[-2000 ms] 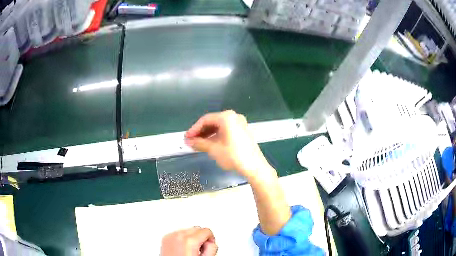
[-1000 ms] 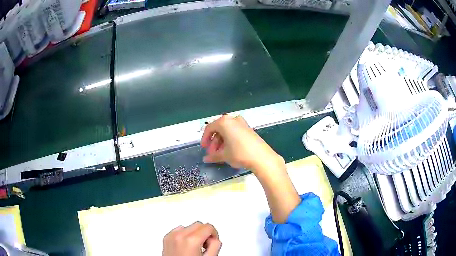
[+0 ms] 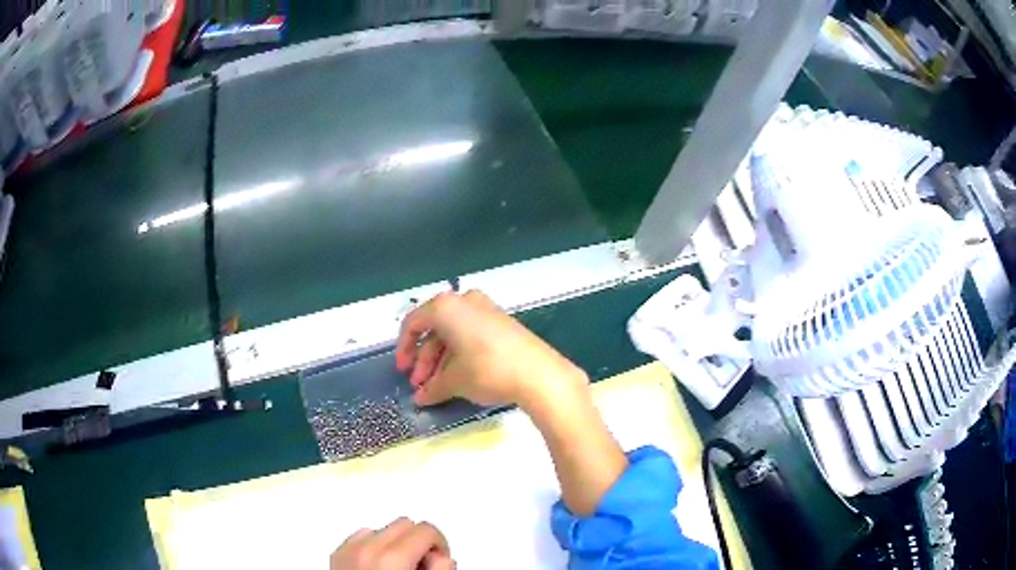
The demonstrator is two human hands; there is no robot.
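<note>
My right hand (image 3: pixel 462 351) is over the right part of the shallow clear screw box (image 3: pixel 345 379), fingertips bent together; whether a screw is between them cannot be told. Small dark and silvery screws (image 3: pixel 362 428) lie heaped in the box's left part. My left hand (image 3: pixel 393 546) is at the bottom edge over the white work mat (image 3: pixel 267 518), partly cut off, fingers curled; what it holds is hidden. The black electric screwdriver (image 3: pixel 774 501) is right of the mat with its cord.
A white assembled fan (image 3: pixel 869 295) stands at right, with white slatted housings (image 3: pixel 891 418) behind it. A pale rail (image 3: pixel 535 278) and slanting post (image 3: pixel 724 134) border the green conveyor (image 3: pixel 368 212). A long black tool (image 3: pixel 145 414) lies by the rail at left.
My right hand has lowered from above the rail to the screw box. My left hand stays curled over the mat. The view has shifted, so the scene sits further left.
</note>
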